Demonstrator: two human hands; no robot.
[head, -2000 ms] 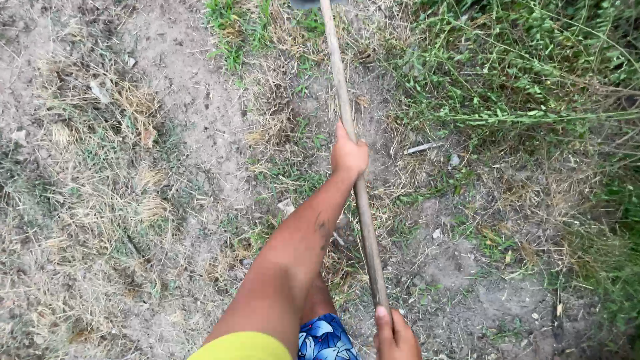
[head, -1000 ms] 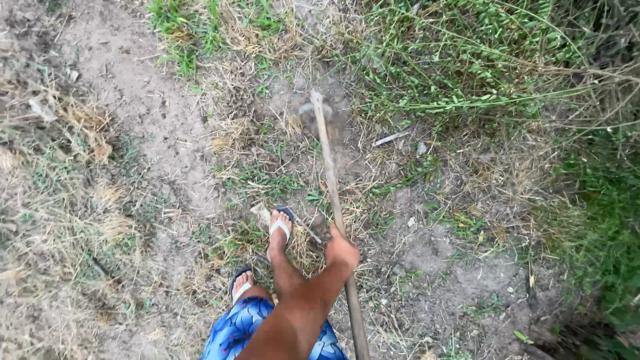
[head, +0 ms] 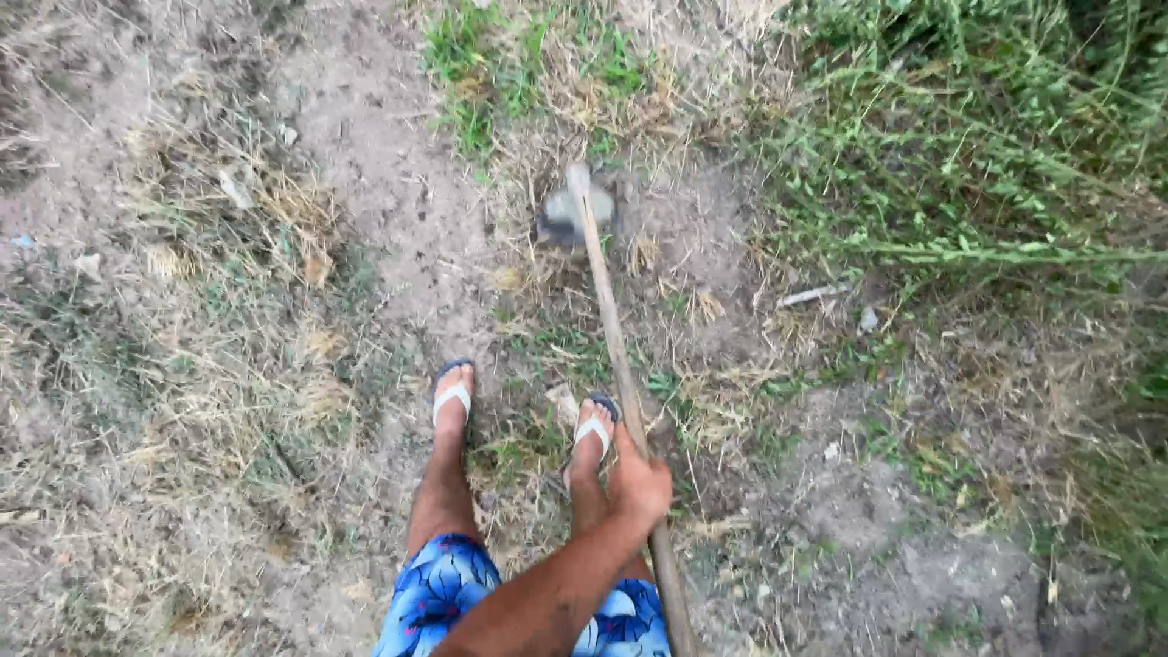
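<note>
A hoe with a long wooden handle [head: 613, 338] runs from the bottom edge up to its metal blade [head: 580, 208], which is blurred and lies at or just above the soil near the upper middle. My left hand [head: 641, 484] is closed around the lower part of the handle, beside my right foot. My right hand is out of view, and the handle's lower end runs out of the frame.
My feet in flip-flops [head: 451, 396] stand on dry ground left of the handle. Green weeds [head: 958, 155] grow thickly at the upper right. A pale stick [head: 815, 295] and a small stone [head: 868, 319] lie near them. Dry grass [head: 265, 383] covers the left side.
Two seconds ago both hands showed on the handle; my right hand has since left the view. The hoe's head has come into view from the top edge. Both feet now show.
</note>
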